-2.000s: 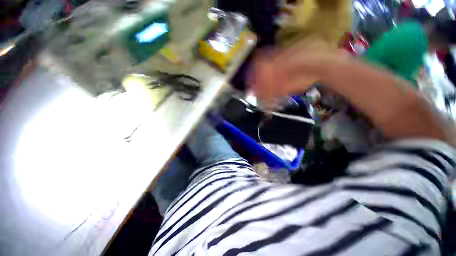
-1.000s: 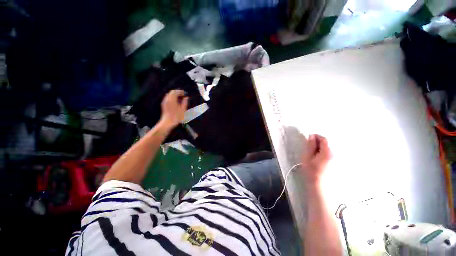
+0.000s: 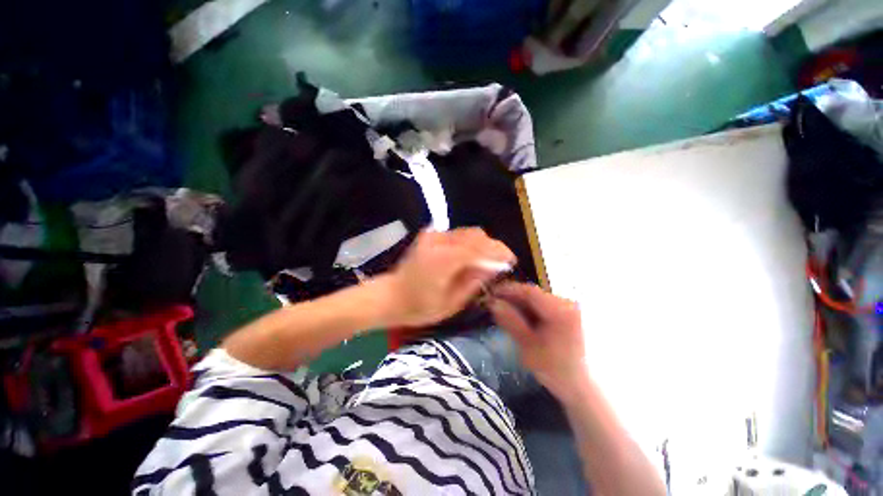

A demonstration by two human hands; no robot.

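My left hand (image 3: 441, 279) and my right hand (image 3: 547, 334) meet at the fingertips over my lap, beside the table's wooden edge. A small white piece (image 3: 497, 266) shows at my left fingertips, pinched there. Something thin and dark lies at my right fingers, too blurred to name or to tell if it is held. A white strip (image 3: 428, 186) lies on the black garment pile (image 3: 319, 194) and runs down behind my left hand; whether it joins the pinched piece is hidden.
The white table (image 3: 668, 281) fills the right, with part of the sewing machine (image 3: 775, 480) at its bottom edge. A dark cloth (image 3: 823, 160) hangs at the far right corner. A red plastic stool (image 3: 121, 373) stands at the left on the green floor.
My left hand has moved right from the garment pile, and my right hand has come left off the table; they now meet. The view has shifted slightly.
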